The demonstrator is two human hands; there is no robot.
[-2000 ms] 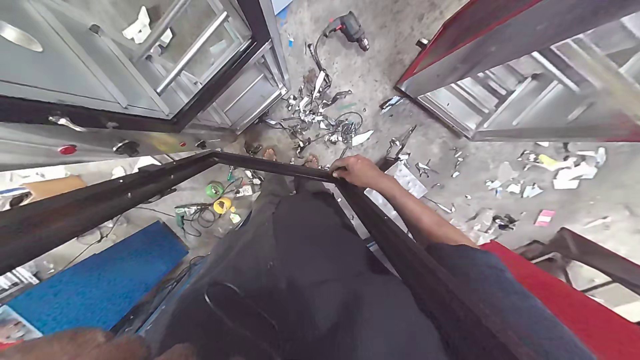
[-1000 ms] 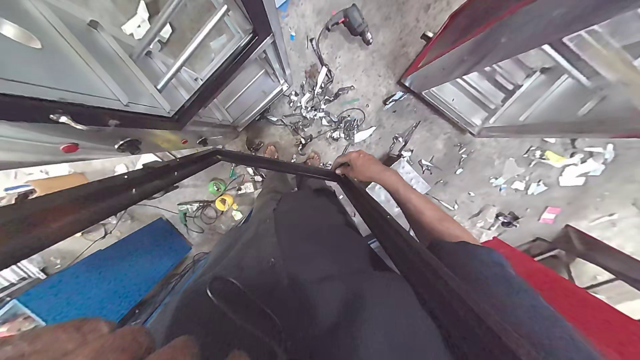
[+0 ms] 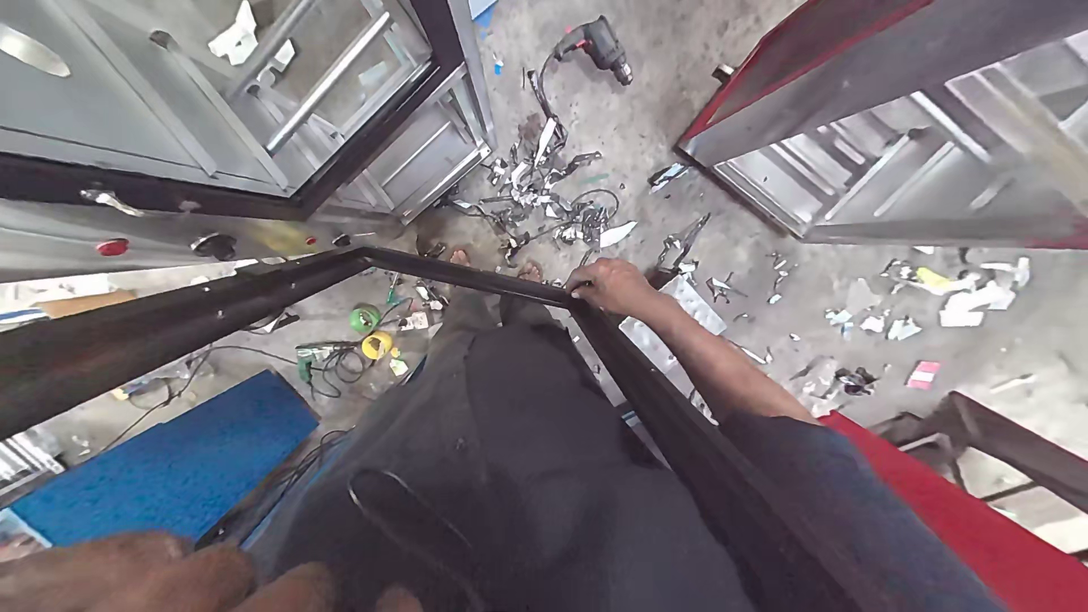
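A dark rectangular frame (image 3: 459, 274) surrounds my legs and runs up past me on both sides. My right hand (image 3: 608, 286) grips its far right corner, fingers curled over the edge. At the bottom left, close to the camera, is my left hand (image 3: 195, 574), blurred and cut off by the picture's edge; what it touches cannot be made out. A thin dark loop (image 3: 408, 493) lies against my dark clothing.
Metal cabinets stand at upper left (image 3: 374, 102) and upper right (image 3: 850, 170). A power drill (image 3: 602, 47), metal scraps (image 3: 544, 195), rolls of green (image 3: 365, 318) and yellow tape (image 3: 376, 344), and cables lie on the floor. A blue panel (image 3: 178, 459) is at left, a red surface (image 3: 952, 518) at right.
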